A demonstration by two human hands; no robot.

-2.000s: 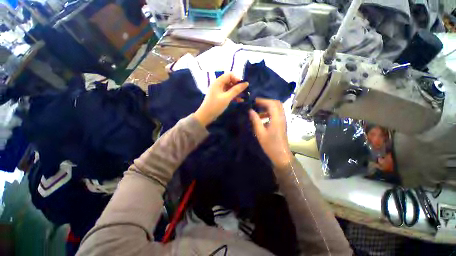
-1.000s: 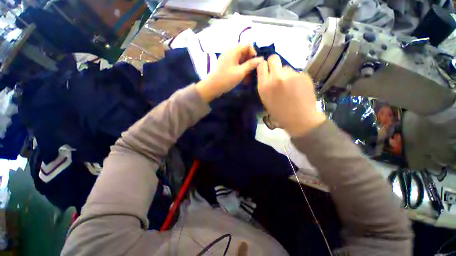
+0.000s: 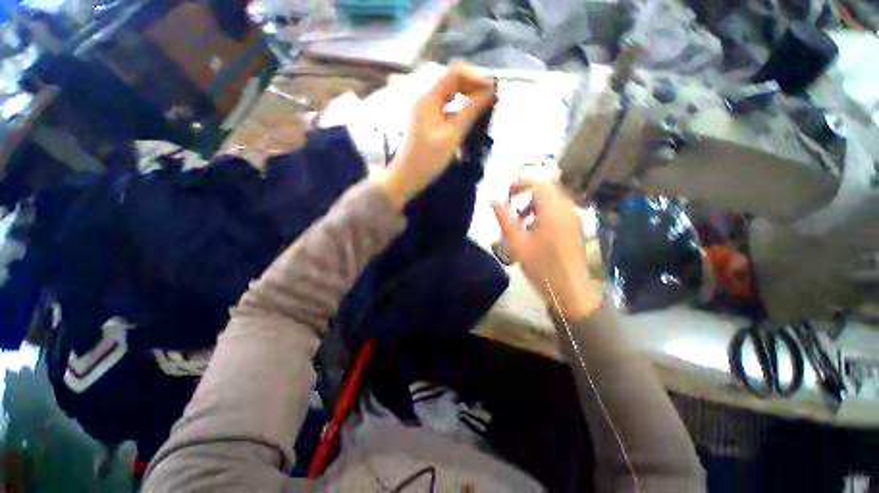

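My left hand (image 3: 432,135) is raised above the table and pinches the edge of a navy garment (image 3: 429,279), which hangs down toward my lap. My right hand (image 3: 549,241) is to its right, apart from the garment, with fingers curled around a small dark looped tool (image 3: 502,253); it is blurred and its kind is unclear. A pale thread (image 3: 578,356) runs down over my right wrist and sleeve. White collar cloth shows blurred behind my left hand.
The sewing machine head (image 3: 713,159) stands at right, with a shiny dark packet (image 3: 651,255) below it. Black scissors (image 3: 766,361) lie at the right table edge. A navy garment pile (image 3: 183,231) is at left, grey cloth (image 3: 540,38) behind, a red bar (image 3: 342,409) below.
My left hand has lifted the garment edge up and away. My right hand has separated from it and moved down. The garment hangs narrower, uncovering white table surface.
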